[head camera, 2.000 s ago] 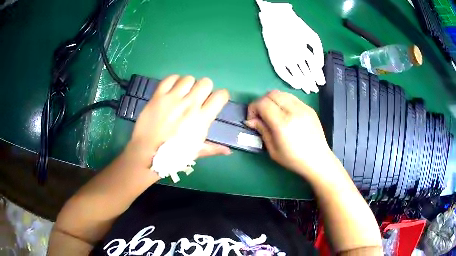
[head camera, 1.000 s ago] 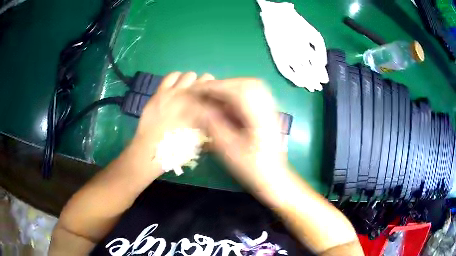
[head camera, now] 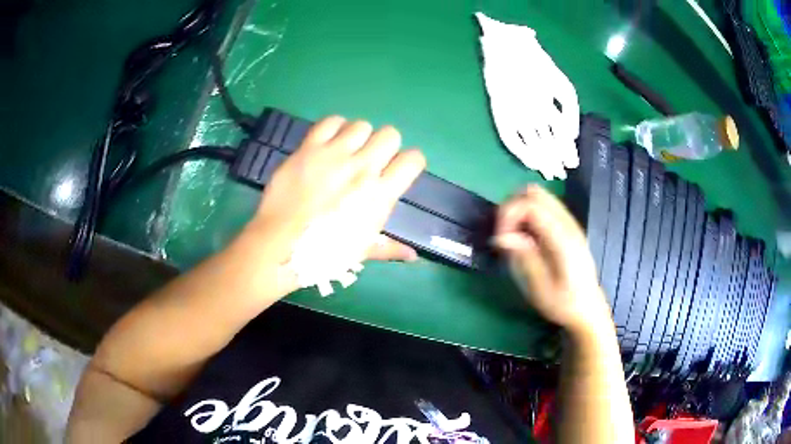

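Two black power strips (head camera: 442, 208) lie side by side on the green bench, cords leaving their left ends. A small pale label (head camera: 452, 249) shows near the right end of the nearer strip. My left hand (head camera: 343, 186) lies over both strips and grips them around the middle, thumb at the near edge. A white wrap (head camera: 325, 260) is on my left wrist. My right hand (head camera: 542, 247) is blurred at the strips' right end, fingers curled; whether it touches them or holds anything cannot be told.
A white knitted glove (head camera: 531, 95) lies behind the strips. Many black strips stand in a row (head camera: 659, 251) at right. A clear bottle (head camera: 685, 136) with an orange cap lies beyond them, near a thin black stick (head camera: 642, 87). Bundled black cords (head camera: 130, 113) lie at left.
My right hand has moved from over my left hand to the strips' right end. The label end of the nearer strip shows again. My left hand keeps its grip.
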